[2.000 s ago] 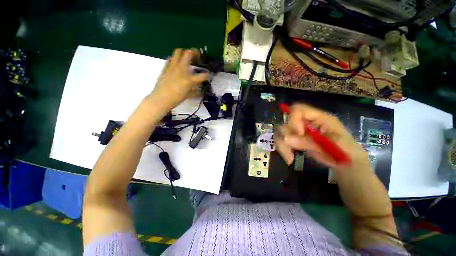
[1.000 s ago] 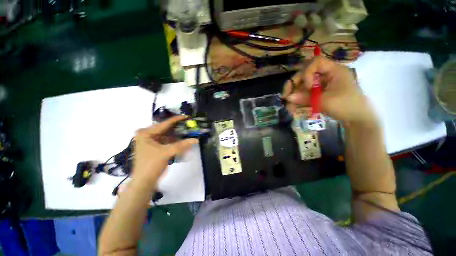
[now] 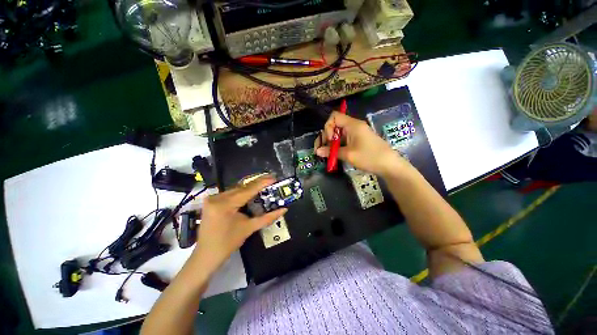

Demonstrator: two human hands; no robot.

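My left hand (image 3: 229,212) holds an adapter circuit board (image 3: 281,194) with blue, white and yellow parts over the left cream socket strip (image 3: 276,233) of the black test panel (image 3: 288,252). My right hand (image 3: 357,142) holds a bright red marker pen or probe (image 3: 335,149), upper end pointing to the shelf. Its fingertips are at the green output board (image 3: 307,161) under a clear cover. A thin black cord runs near them; whether the fingers hold its plug cannot be told.
Black adapters and cords (image 3: 141,242) lie on the left white tabletop. A speckled shelf (image 3: 255,105) behind bears a meter (image 3: 285,29), a glass bulb (image 3: 163,29), wires and another red-and-black pen (image 3: 278,62). A fan (image 3: 553,82) stands at right.
The view has shifted right. My left hand has brought the circuit board from the panel's left edge onto the socket strip. My right hand, still with the red pen, has moved to the green output board.
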